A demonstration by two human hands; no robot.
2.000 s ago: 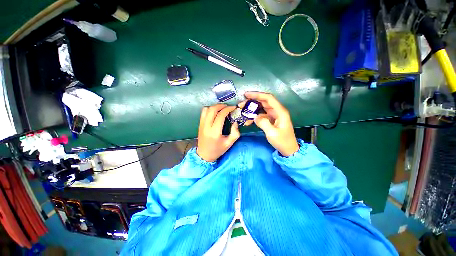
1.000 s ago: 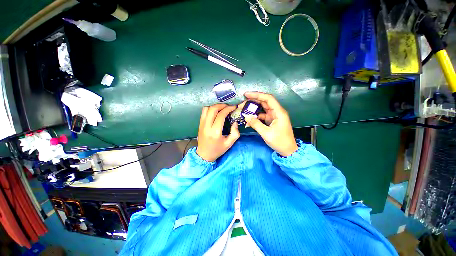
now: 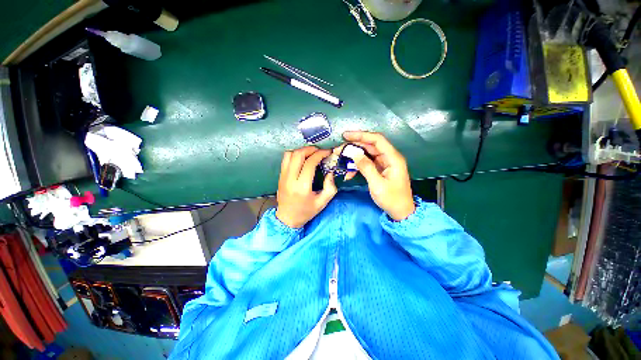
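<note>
My left hand [image 3: 303, 184] and my right hand [image 3: 385, 174] are bare and meet above the mat's front edge. My left fingers hold a small dark watch case [image 3: 330, 164] with metallic parts showing. My right fingers and thumb hold a dark rounded-square display module [image 3: 353, 152] with a pale glare on its face. The two pieces are side by side, close together; fingers hide whether they touch. A silvery-blue rounded-square cover [image 3: 315, 128] lies on the mat just beyond my hands.
On the green mat [image 3: 204, 63] lie a second watch unit [image 3: 249, 106], a marker pen [image 3: 302, 86], tweezers [image 3: 299, 69], a thin ring [image 3: 231, 152] and a tape roll [image 3: 419, 48]. A blue soldering station [image 3: 500, 60] stands right. White cloth [image 3: 114, 149] lies left.
My right thumb has shifted on the display module, and the module has tilted slightly. My left hand stays almost still. The things on the mat have not moved.
</note>
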